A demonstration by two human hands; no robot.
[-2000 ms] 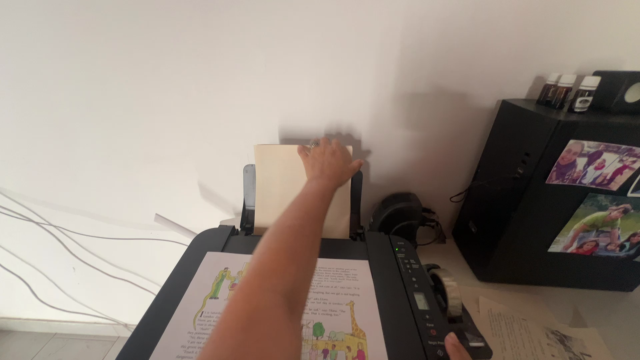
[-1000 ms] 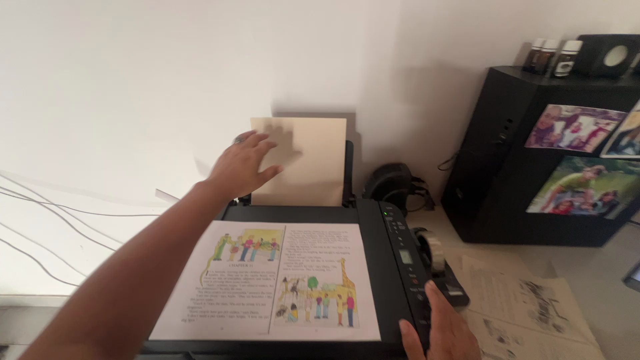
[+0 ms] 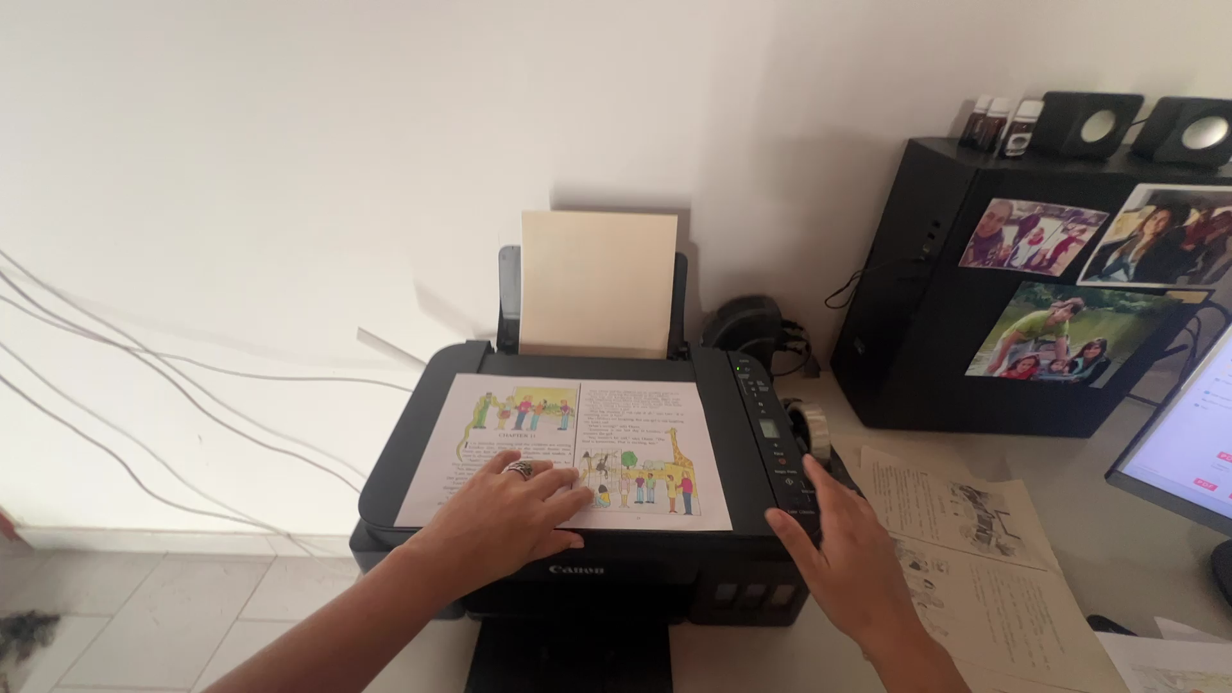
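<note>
A black Canon printer [image 3: 717, 404] stands against the wall with its lid down. On the lid lies a printed sheet [image 3: 635, 423] with coloured drawings and text. My left hand [image 3: 515, 505], a ring on one finger, rests over the sheet's lower middle, fingers apart, holding nothing. Cream paper [image 3: 597, 284] stands upright in the rear feed. My right hand [image 3: 847, 549] is at the front right corner, its thumb and fingers spread by the control panel [image 3: 770, 433]; it grips nothing that I can see.
A roll of tape [image 3: 810, 428] sits right of the printer, near an open printed booklet [image 3: 972, 558]. A black computer case [image 3: 905, 318] carries photos, with small bottles [image 3: 991, 125] and speakers [image 3: 1088, 125] on top. A monitor [image 3: 1179, 443] is at the right; cables [image 3: 173, 356] hang at the left.
My left hand has come from the cream paper in the rear feed down to the printed sheet on the lid. My right hand has stayed by the printer's right side.
</note>
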